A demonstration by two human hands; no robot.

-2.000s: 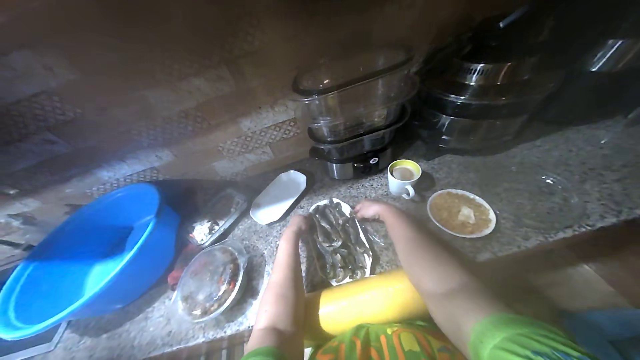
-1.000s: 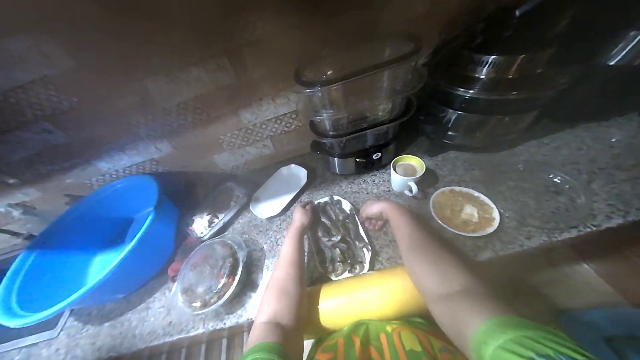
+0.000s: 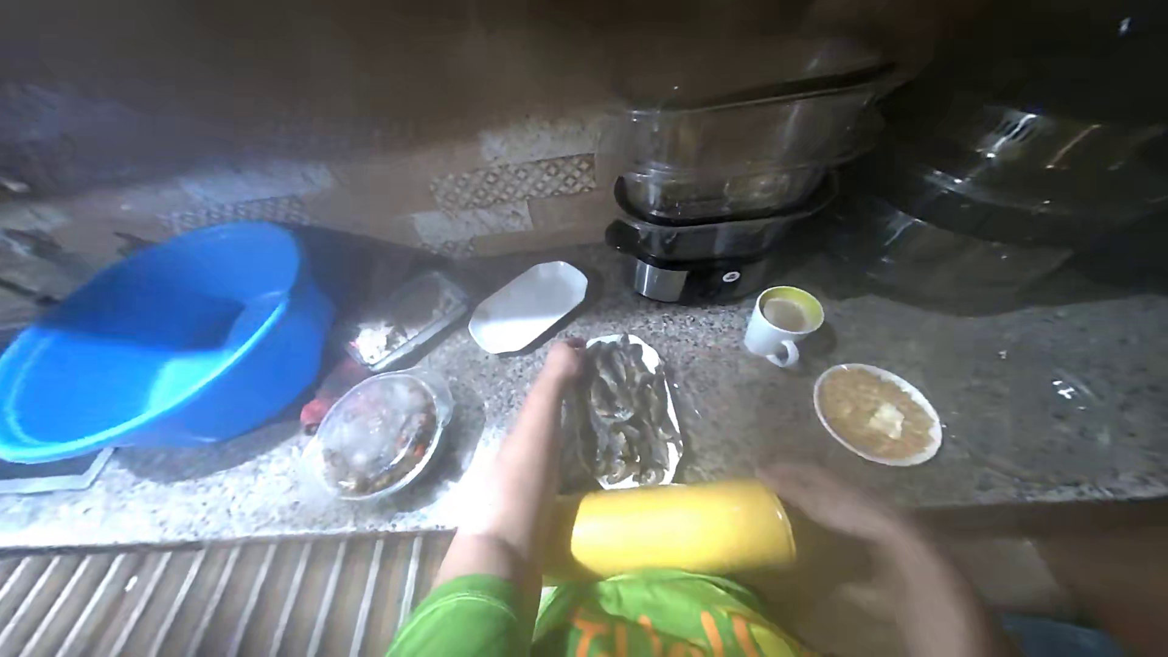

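An oval white tray (image 3: 675, 411) of small dark fish or shrimp lies on the granite counter in front of me; which of the two I cannot tell. My left hand (image 3: 568, 358) is at the tray's upper left edge, its fingers partly hidden. Below the tray, against my green shirt, lies a yellow roll (image 3: 684, 527). My right hand (image 3: 794, 484), blurred, is at the right end of this roll; its fingers are unclear. An empty white tray (image 3: 529, 306) is up and left of the filled one.
A blue basin (image 3: 274, 365) and a lidded clear container of food (image 3: 379, 433) stand left. Behind are a food steamer (image 3: 703, 274) and large pots (image 3: 985, 201). A mug with a drink (image 3: 766, 338) and a plate of porridge-like food (image 3: 858, 411) are at right.
My right hand has left the right edge of the filled tray and moved down to the yellow roll's right end. My left hand remains at the tray's left side.
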